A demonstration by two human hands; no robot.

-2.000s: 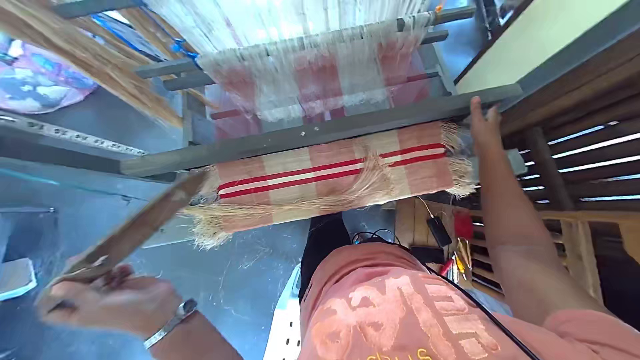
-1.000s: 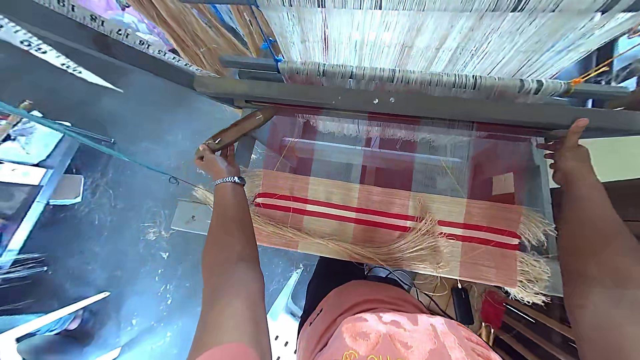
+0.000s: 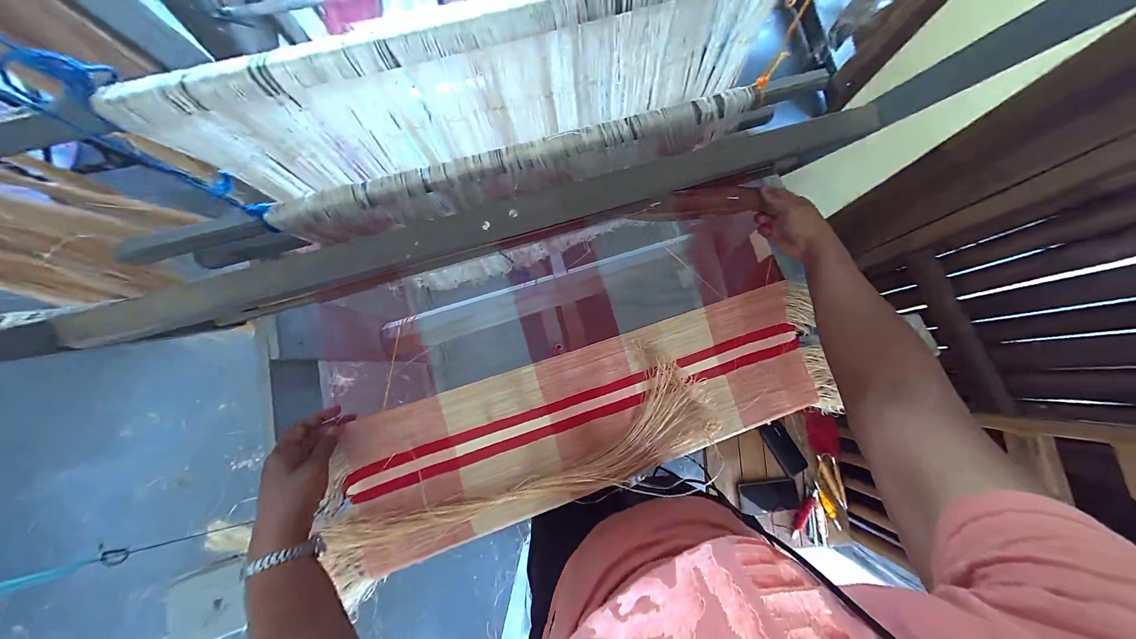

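A woven cloth with peach and cream blocks and two red stripes lies across the loom above my lap. Beyond it stretch sheer maroon and pale warp threads. At their right edge my right hand grips the end of a smooth brown wooden stick, which lies among the threads under the grey loom beam. My left hand, wearing a metal bracelet, is at the cloth's left edge with its fingertips close together; whether they pinch it is unclear. A bundle of loose straw-coloured fibres rests on the cloth.
White heddles hang behind the beam. Blue cord is tied at left, orange cord at right. A slatted wooden wall stands close on the right. Small tools and a black object lie beside my right hip.
The wooden stick was in my left hand at the left side; now my right hand has its end at the right. My left hand has let go of it and come to the cloth's left edge.
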